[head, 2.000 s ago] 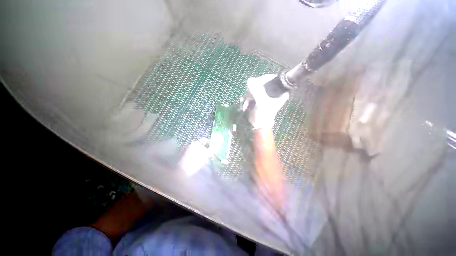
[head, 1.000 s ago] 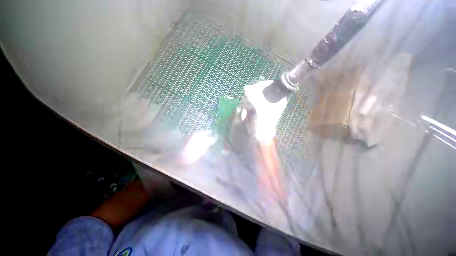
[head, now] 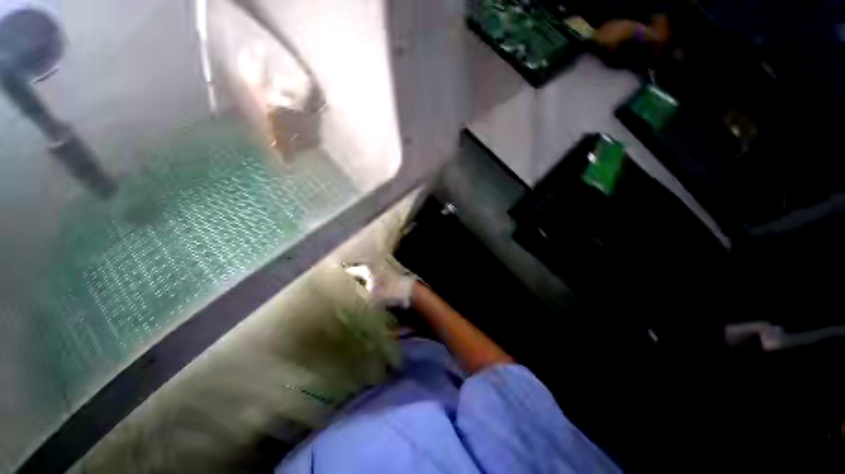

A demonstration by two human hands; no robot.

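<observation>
My right hand, in a white glove with a bare forearm and blue sleeve, is outside the cabinet beside its lower edge. It is blurred; a greenish smear lies below it, and I cannot tell whether it holds anything. My left hand is not in view. The dark nozzle hangs over the perforated green grate inside the cabinet, with no hand on it. A green circuit board lies on a black sheet to the right, outside the cabinet.
The cabinet's grey frame curves between grate and hand. A brown cardboard piece is inside at the back. Another green board lies on dark material. At top right, another person's hand is beside a dark sheet of boards.
The view has swung right. Both hands were inside the cabinet, at the nozzle and a board; now my right hand is outside, off the nozzle, and my left is out of view.
</observation>
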